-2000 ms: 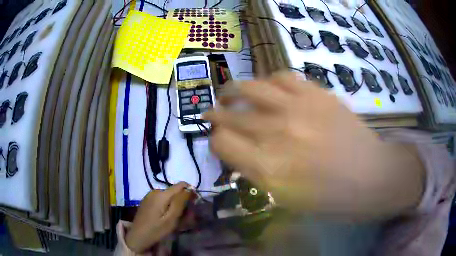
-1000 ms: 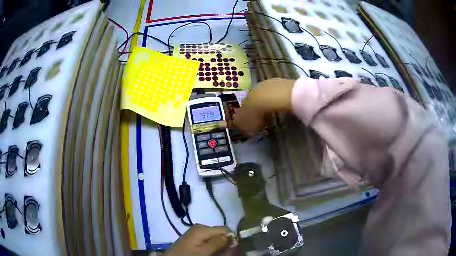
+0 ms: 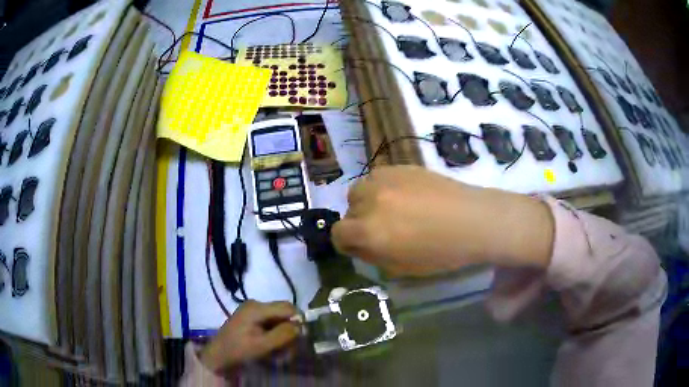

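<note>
My left hand (image 3: 257, 332) is at the front edge of the bench, its fingertips closed on a small pale clip (image 3: 298, 321). A silvery square fixture with a dark round centre (image 3: 364, 316) is right of it. My right hand (image 3: 423, 219) is right of the meter. Its fingertips are at the right edge of a small black fan (image 3: 317, 242) and appear to grip it; the fingers hide part of the contact. The fan lies over a dark strip with a pale round spot. The white handheld meter (image 3: 278, 174) lies face up, display lit, digits unreadable.
Yellow (image 3: 215, 102) and dark red (image 3: 302, 83) dot label sheets lie behind the meter. A dark box (image 3: 319, 147) is at its right. A thick black cable (image 3: 219, 227) runs at its left. Stacked foam trays of fans stand left (image 3: 45, 174) and right (image 3: 506, 178).
My right hand has moved from beside the dark box down and nearer to the front. A black fan shape now shows by its fingertips. My left hand stays by the fixture. The view has shifted.
</note>
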